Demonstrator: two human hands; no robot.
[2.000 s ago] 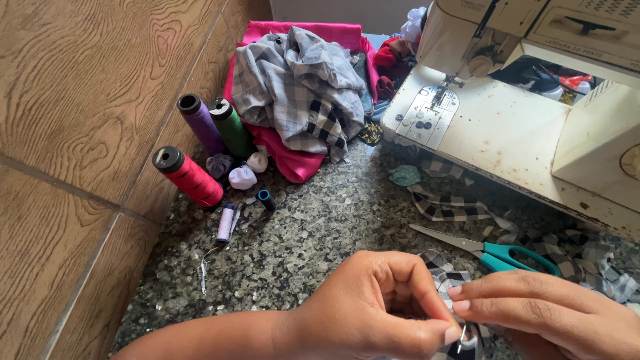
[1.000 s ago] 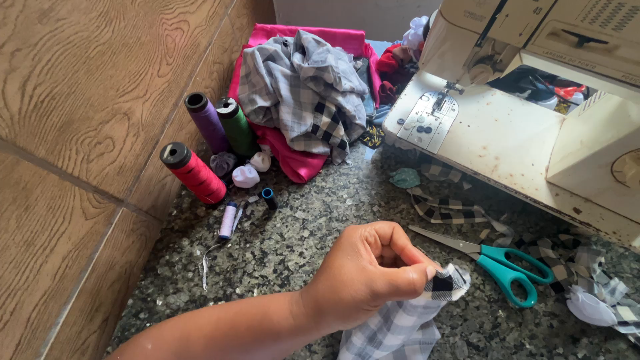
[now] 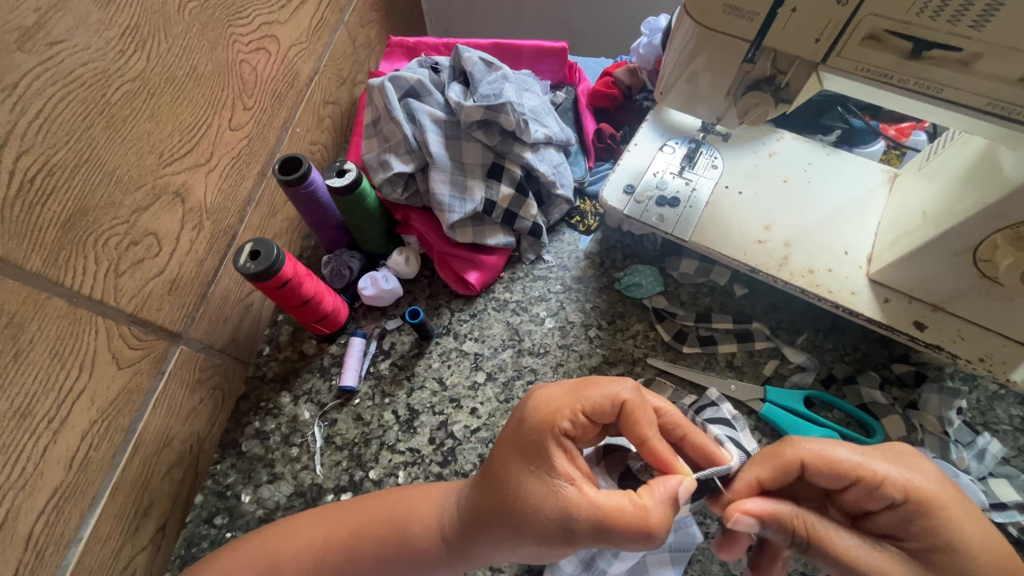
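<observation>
Near the bottom middle, my left hand (image 3: 600, 472) pinches the edge of a gray-and-black checked cloth (image 3: 724, 420) between thumb and forefinger. Close beside it on the right, my right hand (image 3: 848, 504) has its fingers curled at the same edge, around a thin shiny thing that looks like a needle, partly hidden by the fingers. More of the cloth hangs beneath my left hand. Just beyond the hands lie scissors with teal handles (image 3: 824, 416), their blades pointing left.
A white sewing machine (image 3: 784, 216) stands at the upper right, buttons on its plate. Checked scraps (image 3: 712, 332) lie before it. Purple (image 3: 314, 202), green (image 3: 364, 210) and red thread cones (image 3: 296, 288) stand left, near small spools (image 3: 352, 362) and a heap of checked cloth (image 3: 472, 144) on pink fabric.
My right hand, out of view one second ago, is back at the cloth beside my left hand. The scissors have shifted since two seconds ago.
</observation>
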